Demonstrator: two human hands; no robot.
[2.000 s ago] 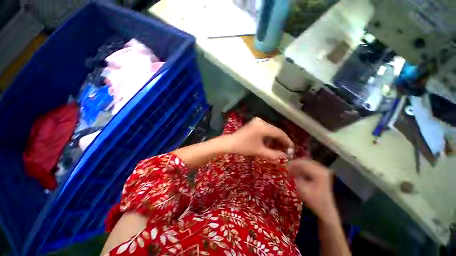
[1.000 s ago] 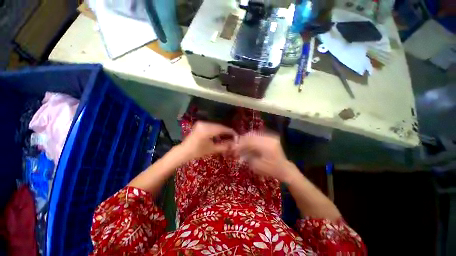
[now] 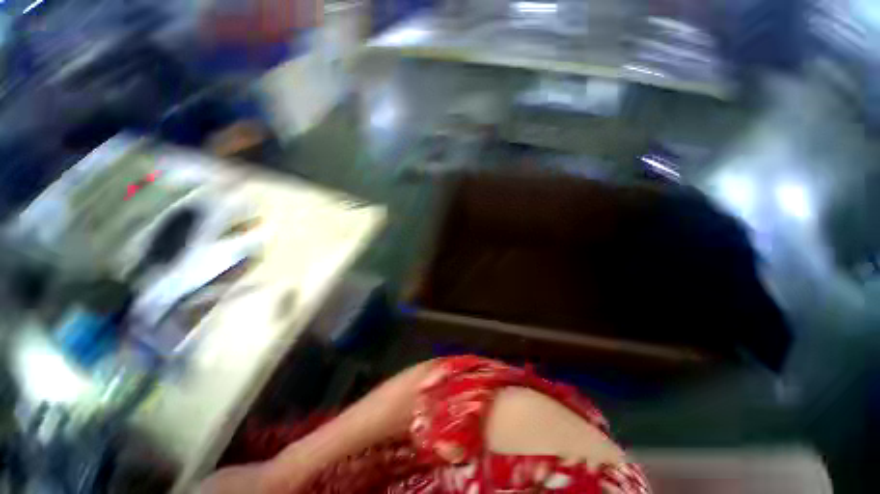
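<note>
The frame is strongly blurred. My right forearm reaches from the red leaf-print sleeve (image 3: 453, 410) towards the bottom left. My right hand (image 3: 232, 480) is cut off by the bottom edge, so its fingers and anything in them are hidden. My left hand is out of the picture. The cream sewing table (image 3: 333, 227) stands at the left, with white papers (image 3: 207, 270) and a flat dark thing, likely the phone (image 3: 172, 234). A blurred blue thing (image 3: 85, 333) shows near the left edge.
A large brown open box (image 3: 511, 256) stands on the floor right of the table, with dark fabric (image 3: 695, 260) over its right side. A box with red digits (image 3: 143, 183) is behind the papers. Another pale table (image 3: 550, 63) runs across the back. A pale surface (image 3: 733, 471) shows at bottom right.
The view has swung far to the right. The blue crate and my left hand have left the picture, and my right hand is now at the bottom edge. The brown box has come into view.
</note>
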